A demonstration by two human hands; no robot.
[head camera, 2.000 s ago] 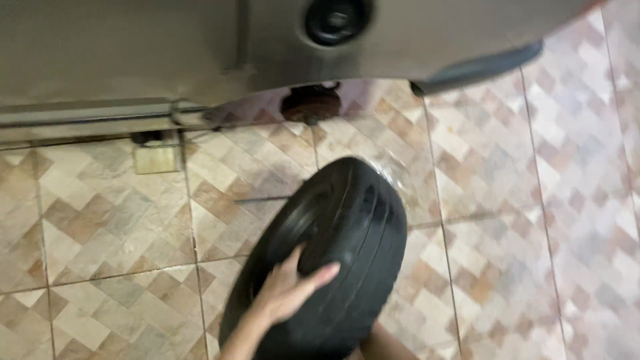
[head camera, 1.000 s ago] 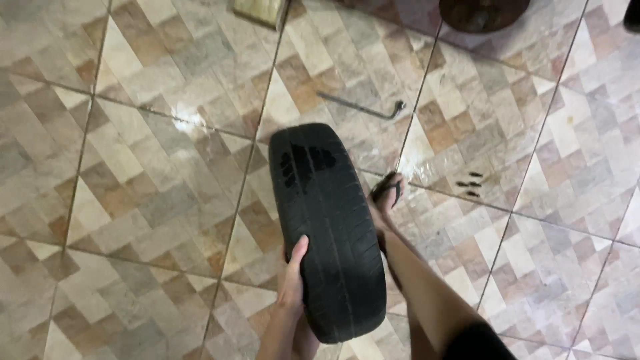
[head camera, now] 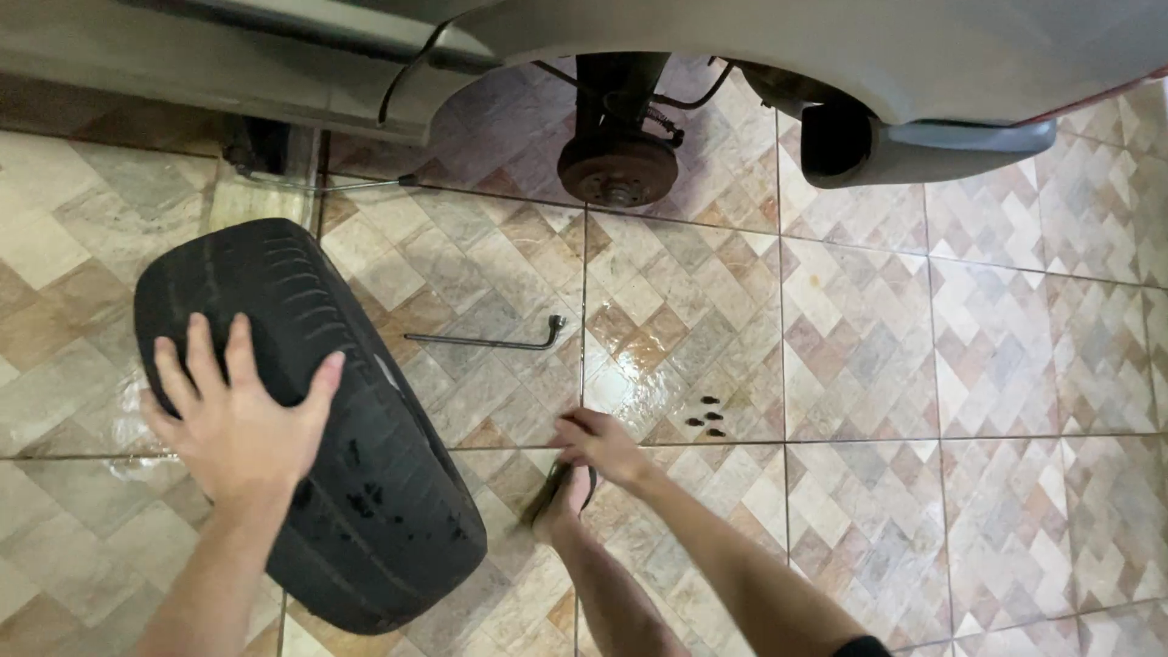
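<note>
A black car tire [head camera: 365,474] stands on its tread at the left. My left hand [head camera: 242,411] lies on the tread with its fingers spread. Off the tire, my right hand [head camera: 598,443] hovers by my sandaled foot [head camera: 566,497], fingers loosely curled, and no object shows in it. An L-shaped lug wrench [head camera: 484,342] lies on the tiles between the tire and the brake drum. Several dark wheel bolts [head camera: 707,417] lie to the right of my right hand. Above them, the rusty brake drum [head camera: 618,169] is exposed in the wheel arch.
The car's body panel [head camera: 684,27] spans the top, with the rear bumper's lower end [head camera: 967,151] at the right. A jack [head camera: 260,146] stands on a pale block [head camera: 265,196] under the sill, with a metal rod [head camera: 319,187] beside it. The floor is glossy tile.
The tire, earlier held by both hands, now stands farther left under my left hand. My right hand has come off it and is near my foot.
</note>
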